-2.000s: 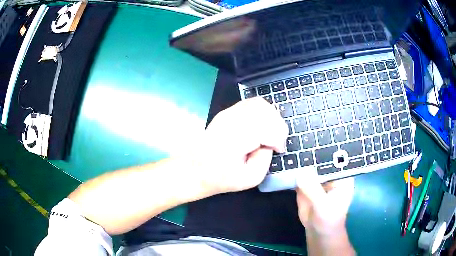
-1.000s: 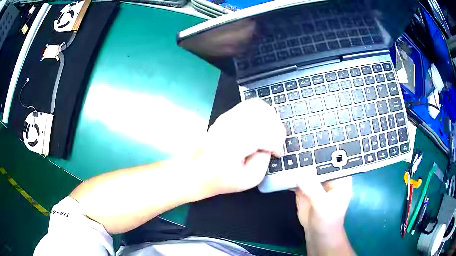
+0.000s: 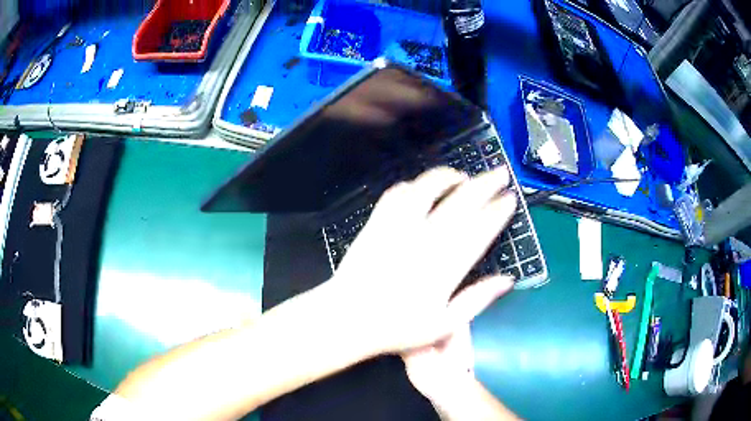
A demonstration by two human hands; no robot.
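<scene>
The mini laptop is open in front of me, its keyboard [image 3: 520,247] facing up and its dark glossy display [image 3: 329,156] tilted up at the back left. My left hand [image 3: 412,255] reaches across the keyboard with fingers extended and thumb apart, covering most of the keys. It holds nothing that I can see; whether it presses on the keys is unclear. My right hand [image 3: 440,370] is under my left hand at the laptop's front edge and grips it, its fingertips hidden. The black mat [image 3: 288,279] lies beneath.
A mat at left bears a heatsink assembly with white fans [image 3: 41,329]. Behind are blue-lined trays, a red bin [image 3: 177,37] and a blue bin [image 3: 342,41]. A thin black cable runs at the laptop's right. A red-and-yellow tool [image 3: 618,329] lies at right.
The view has shifted, showing more of the back trays. The laptop is turned and its lid angled differently. My left hand has moved from the keyboard's left part across it, and its fingers have opened out.
</scene>
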